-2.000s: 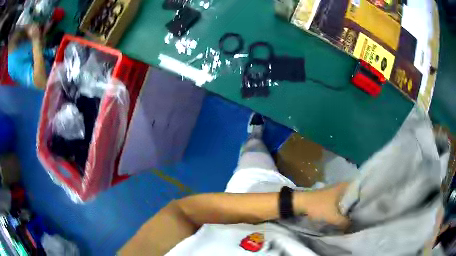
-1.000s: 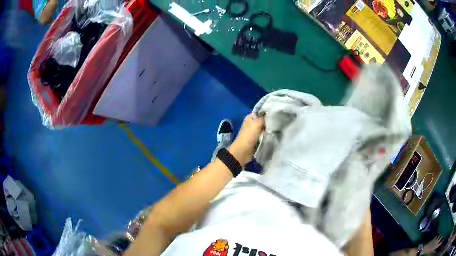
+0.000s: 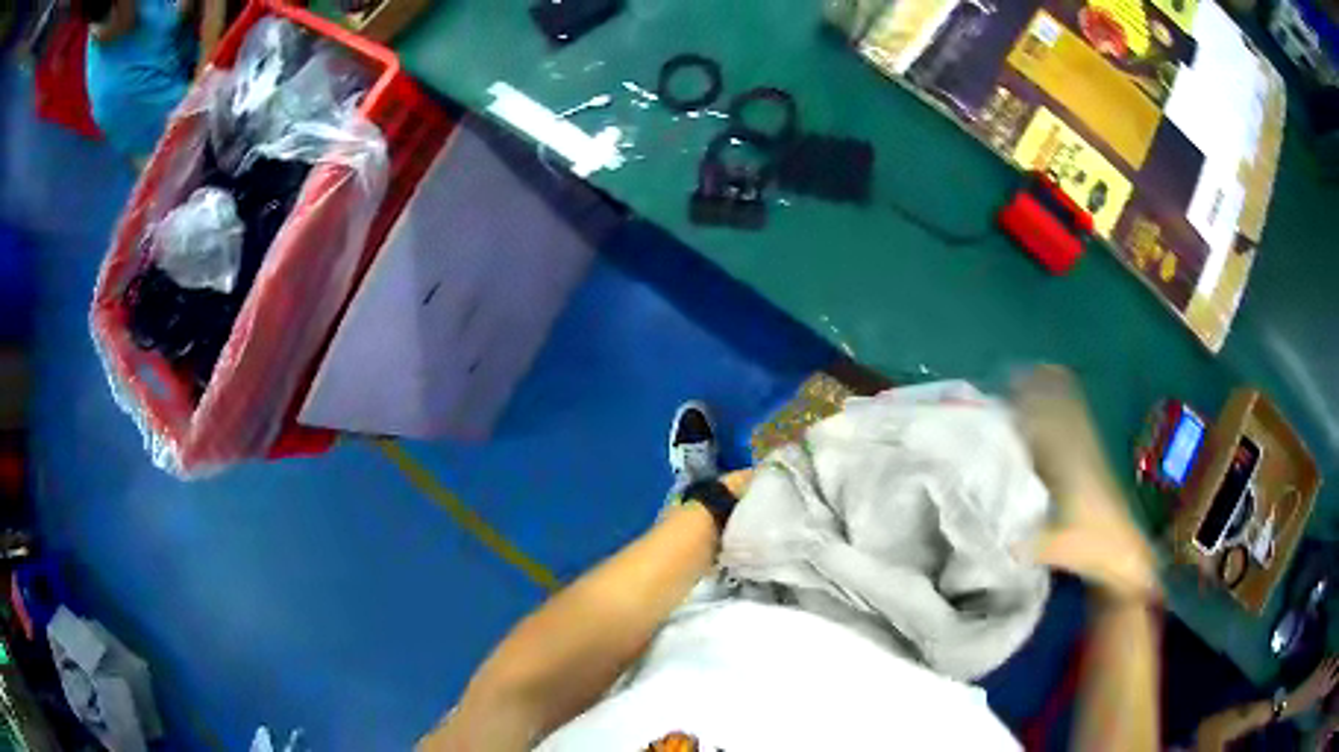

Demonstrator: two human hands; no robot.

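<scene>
A crumpled grey-white cloth bundle (image 3: 896, 529) is gathered in front of my body, beyond the bench's near edge. My left hand (image 3: 739, 485) is at the bundle's left side, mostly hidden by the cloth, and appears to grip it. My right hand (image 3: 1079, 492) is blurred at the bundle's right side. Its fingers point up and its thumb is spread toward the cloth; it holds nothing that I can see. A red speaker (image 3: 1046, 223) lies on the green bench (image 3: 881, 294) beside a flattened printed carton (image 3: 1087, 88).
Black rings (image 3: 690, 82) and dark ridged pads (image 3: 825, 168) lie on the bench. At right are a small device with a lit screen (image 3: 1179, 447) and a cardboard tray (image 3: 1248, 588). A lined red crate (image 3: 279, 338) stands at left. A person in blue (image 3: 129, 74) is at upper left.
The cloth, spread and reaching up to the right before, is now bunched into a compact bundle. My right hand, hidden before, now shows at its right side. The view has shifted.
</scene>
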